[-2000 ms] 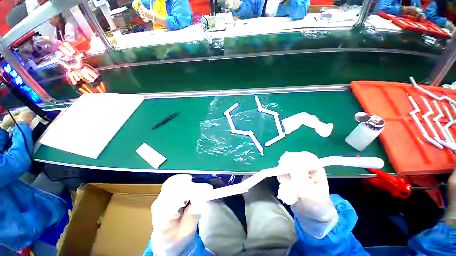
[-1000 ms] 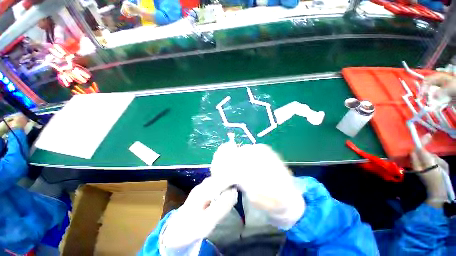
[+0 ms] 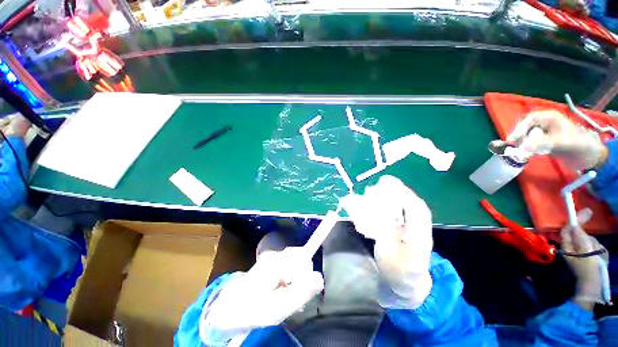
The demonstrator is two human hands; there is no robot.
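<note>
My left hand (image 3: 268,288), in a loose white glove, is shut on a bent white strip (image 3: 321,234) that slants up to the right above my lap. My right hand (image 3: 396,227), also white-gloved, is at the strip's upper end; its fingers are overexposed, but they close around that end. Two more zigzag white strips (image 3: 311,143) lie on wrinkled clear film (image 3: 281,162) on the green bench (image 3: 237,162). A crumpled white wipe (image 3: 415,147) lies right of them, touching or close to the right strip.
A white board (image 3: 108,135), white card (image 3: 191,186) and dark pen-like stick (image 3: 213,137) lie left. At right are a whitish container (image 3: 497,173), red tool (image 3: 522,237) and orange-red tray (image 3: 535,196). A neighbour's hands reach there, one holding a strip. An open carton (image 3: 166,284) stands below.
My hands were together near the bench edge; now they are apart, left lower, with the strip visible between them. The neighbour's upper hand has moved from the tray to the container.
</note>
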